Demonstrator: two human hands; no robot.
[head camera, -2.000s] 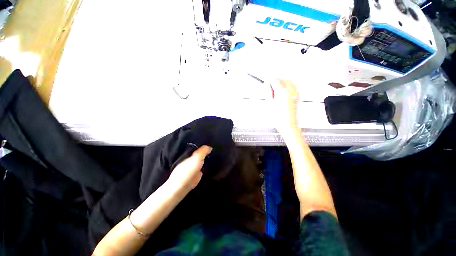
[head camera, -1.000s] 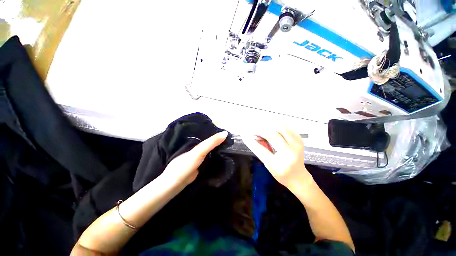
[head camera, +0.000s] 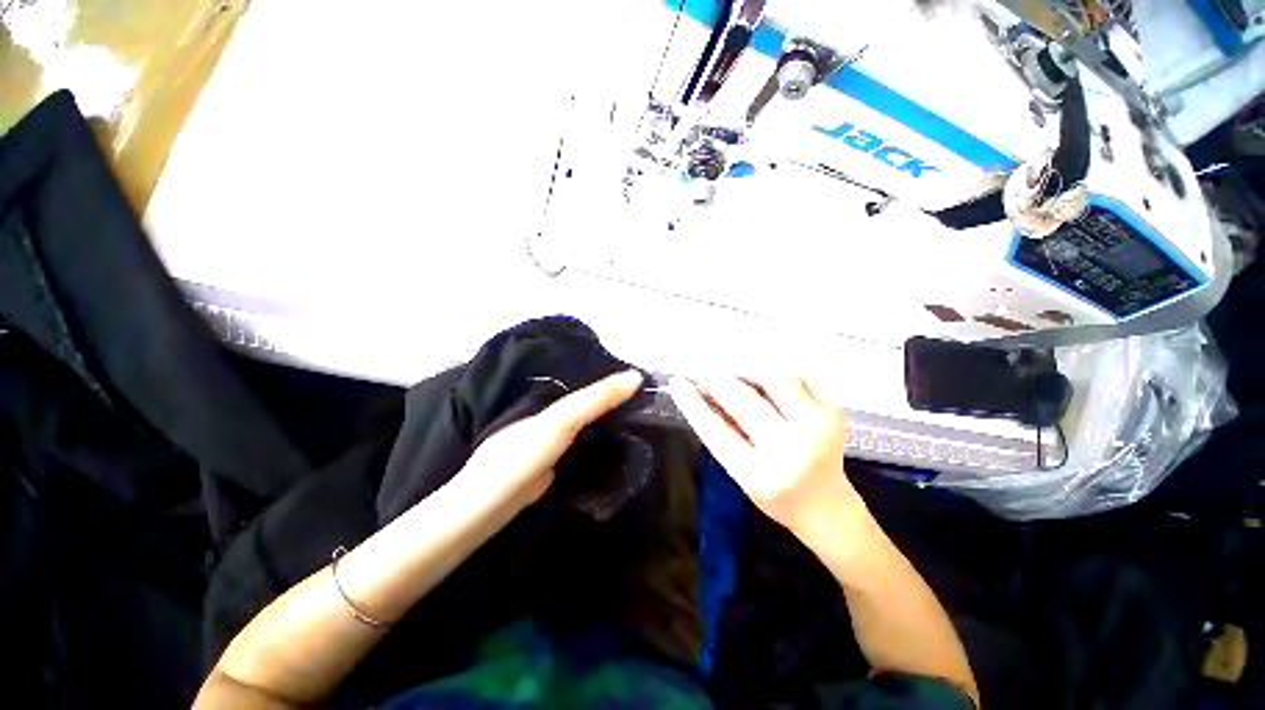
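Note:
A black cloth garment (head camera: 458, 416) hangs over the front table edge into the lap, with a short white thread line on top. My left hand (head camera: 534, 444) grips its edge, thumb on top. My right hand (head camera: 777, 451) is just to the right, its fingertips close to my left thumb at the cloth's edge. A thin reddish piece shows between its fingers; most of the tool is hidden by the hand.
The white sewing machine (head camera: 888, 139) with its needle area (head camera: 701, 160) stands behind. A black phone-like device (head camera: 964, 376) and clear plastic (head camera: 1145, 430) lie at the right. A black folded cloth piece (head camera: 125, 291) lies at the left.
My right hand has come from the table by the machine back to the cloth's edge, bringing the small tool. My left hand has moved slightly up and right with the cloth.

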